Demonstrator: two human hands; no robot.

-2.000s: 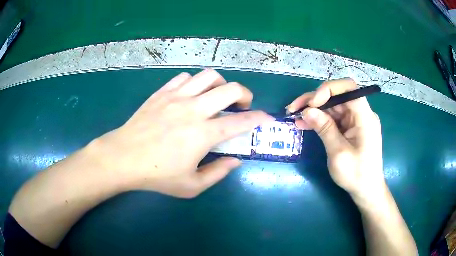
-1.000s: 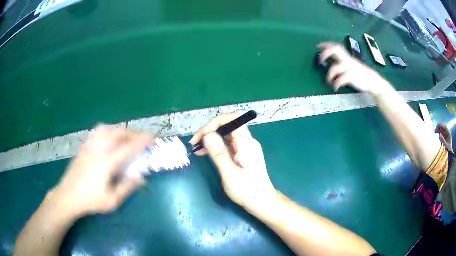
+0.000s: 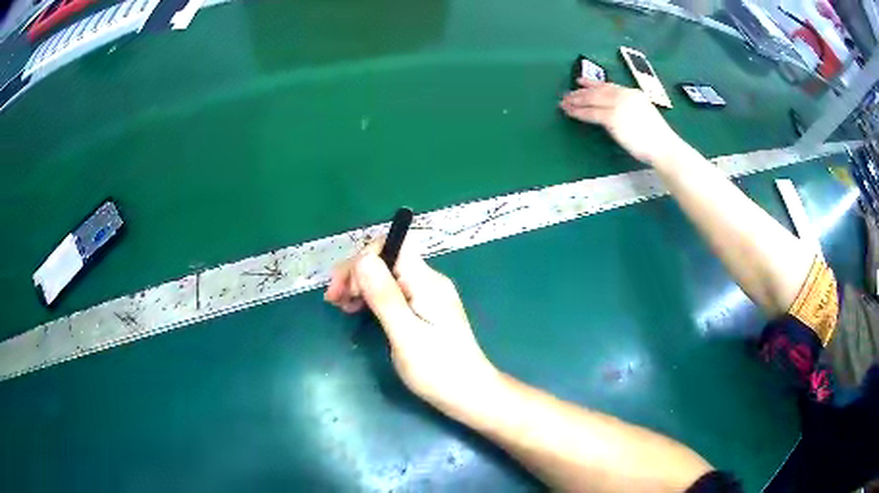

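My right hand (image 3: 414, 318) is at the middle of the view, over the near edge of the grey strip. It holds a slim black pen-like tool (image 3: 396, 238) with its thick end up; the tip is hidden by the fingers. My left hand is not in view. An opened phone (image 3: 79, 252) lies alone on the green surface beyond the strip at the left, tilted, with a plain white half and a grey patterned half. No hand touches it.
The scratched grey strip (image 3: 569, 200) crosses the view. Another person's arm (image 3: 718, 207) reaches over it from the right to a dark phone (image 3: 591, 71). A cream phone (image 3: 645, 77) and another dark phone (image 3: 703, 94) lie beyond. A red edge shows at the top left.
My left hand has gone out of view. The phone it held is gone from the near worktop; one lies beyond the strip at left. The view has shifted. The other person's hand has moved back.
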